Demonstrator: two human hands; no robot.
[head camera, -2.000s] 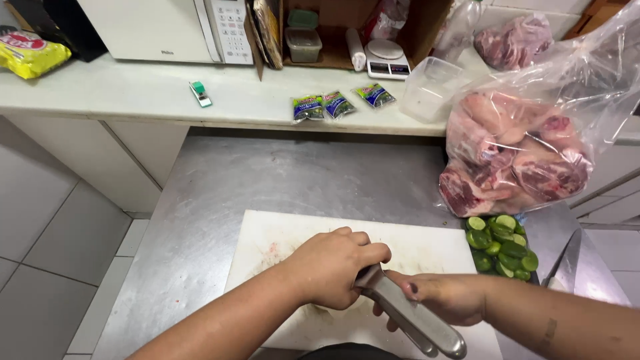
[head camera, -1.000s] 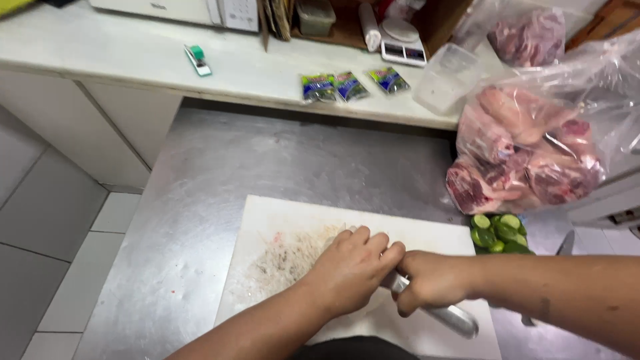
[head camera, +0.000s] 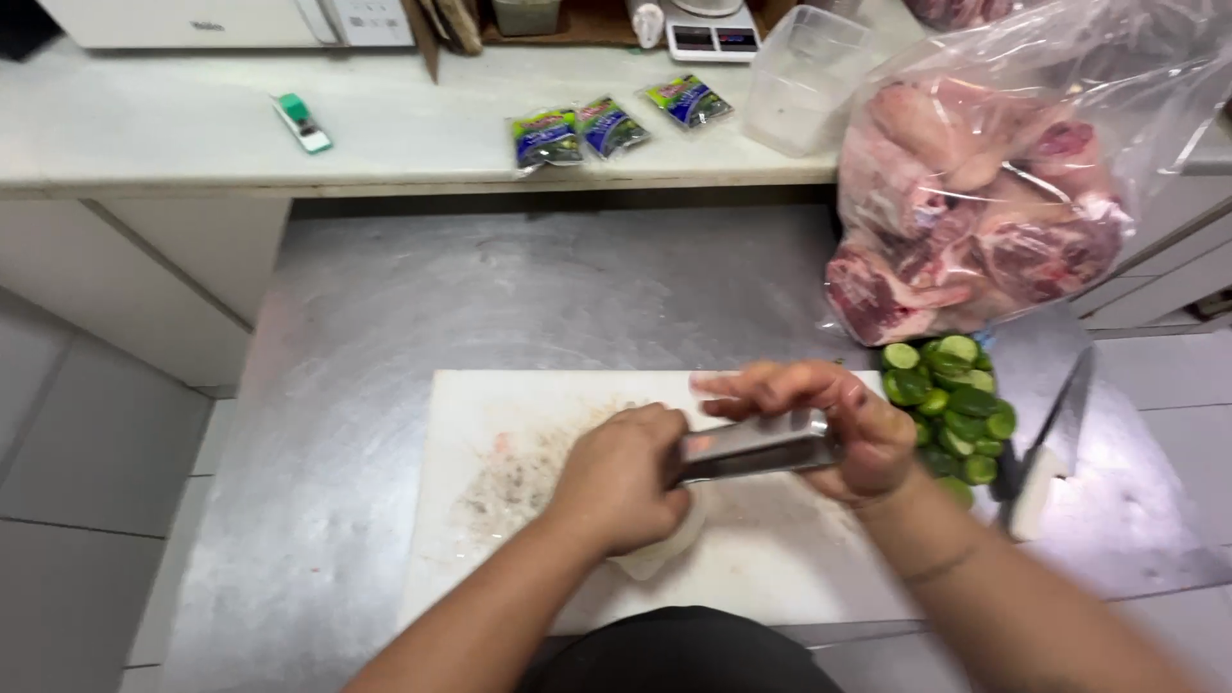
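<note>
My left hand is closed around one end of a metal hand squeezer, above a white cutting board. At the squeezer's other end, my right hand has its fingers spread and bent over the handles; its thumb side is partly hidden. Below my left hand a pale, translucent container shows in part. Wet, pale crumbs and pulp lie on the left part of the board. Cut green limes are piled at the board's right edge.
A knife lies right of the limes on the steel table. Behind them a clear bag of raw meat leans at the counter. On the counter are seasoning packets, a plastic tub and a kitchen scale.
My right hand's fingers, wrapped around the handles one second ago, are now spread. The squeezer has swung from slanting down to the right to nearly level.
</note>
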